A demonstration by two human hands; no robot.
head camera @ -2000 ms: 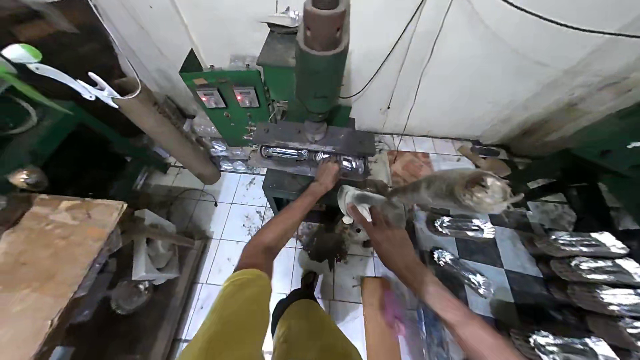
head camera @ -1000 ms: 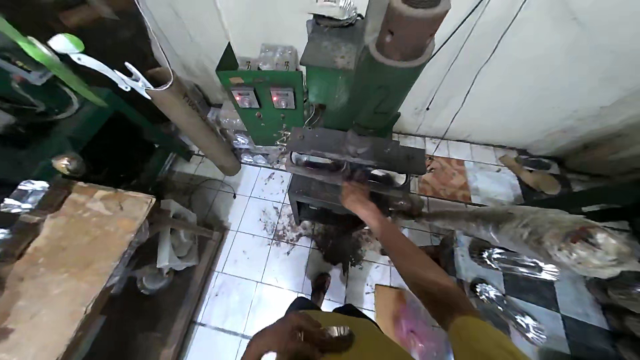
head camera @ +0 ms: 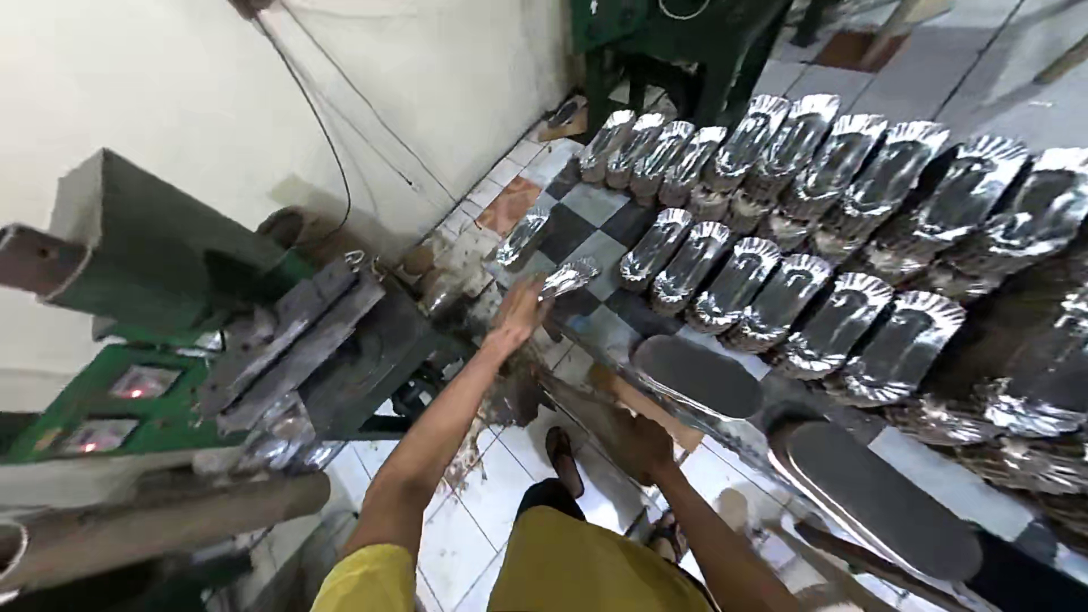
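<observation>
My left hand (head camera: 517,316) reaches over the near left part of the checkered tabletop (head camera: 592,204), its fingertips at the end of a slanted foil tray (head camera: 569,279); whether they grip it is unclear. Another foil tray (head camera: 523,239) lies just beyond. Lower and to the right, my right hand (head camera: 648,449) is curled beside the table's front edge, against a blurred brown shape; its grip cannot be made out. Stacks of oval fluted foil trays (head camera: 738,280) stand in rows on the right. Two dark oval plates (head camera: 697,374) lie along the front edge.
At left stands a green press with dark metal jaw plates (head camera: 293,340) and a green control box (head camera: 144,399) with red lights. A cardboard tube (head camera: 212,510) lies lower left. Debris is scattered on the tiled floor (head camera: 463,544). A green machine frame (head camera: 663,51) stands at the back.
The view has swung right from the press to the tray table. My left hand, near my body one second ago, is now at the slanted tray. My right hand has left the press jaws.
</observation>
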